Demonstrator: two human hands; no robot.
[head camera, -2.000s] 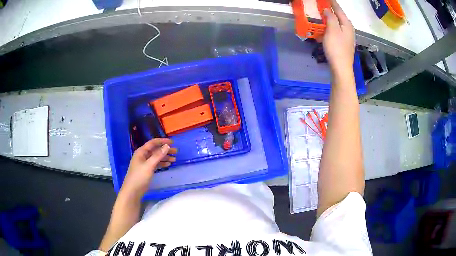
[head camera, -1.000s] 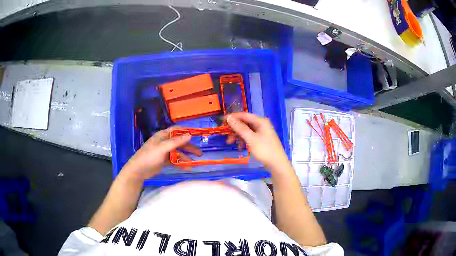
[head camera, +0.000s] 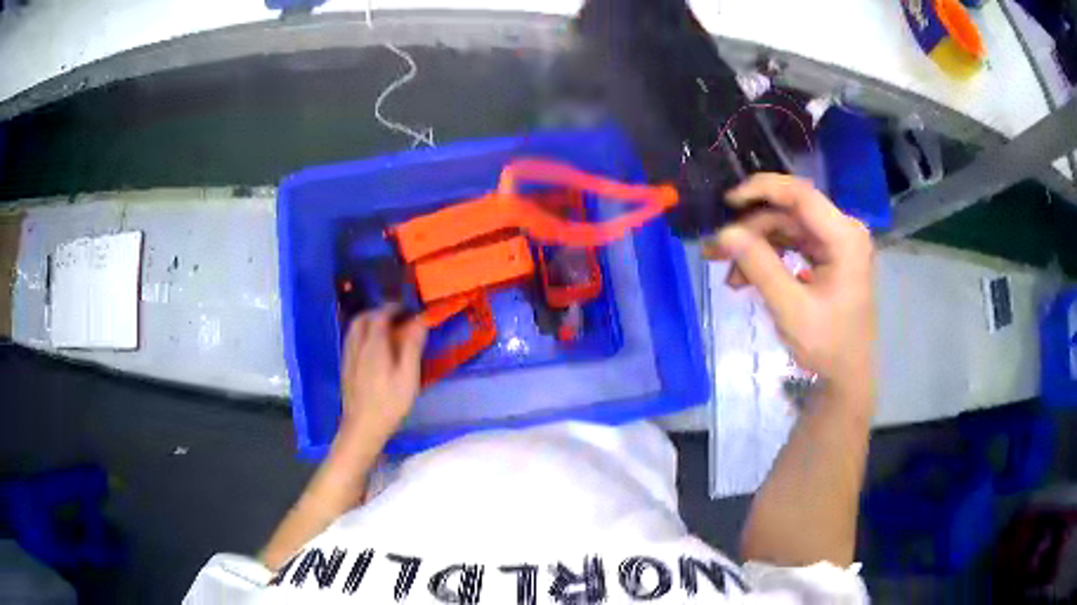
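My right hand is raised right of the blue tote, its fingers closed at the lower end of a large, blurred black body. An orange strap loop swings from that body over the tote. My left hand is inside the tote, fingers on the left end of an orange frame; its fingertips are partly hidden. Two orange shells lie side by side behind it. Another orange frame stands to their right. Dark pieces lie at the tote's left side.
A white compartment tray is right of the tote, partly covered by my right forearm. A second blue tote is behind it, under the white shelf. A white sheet lies left on the bench. A metal bar slants at right.
My right hand has let go of the orange frame, moved right and up, and now has the black body with the strap. My left hand has lowered the frame into the tote.
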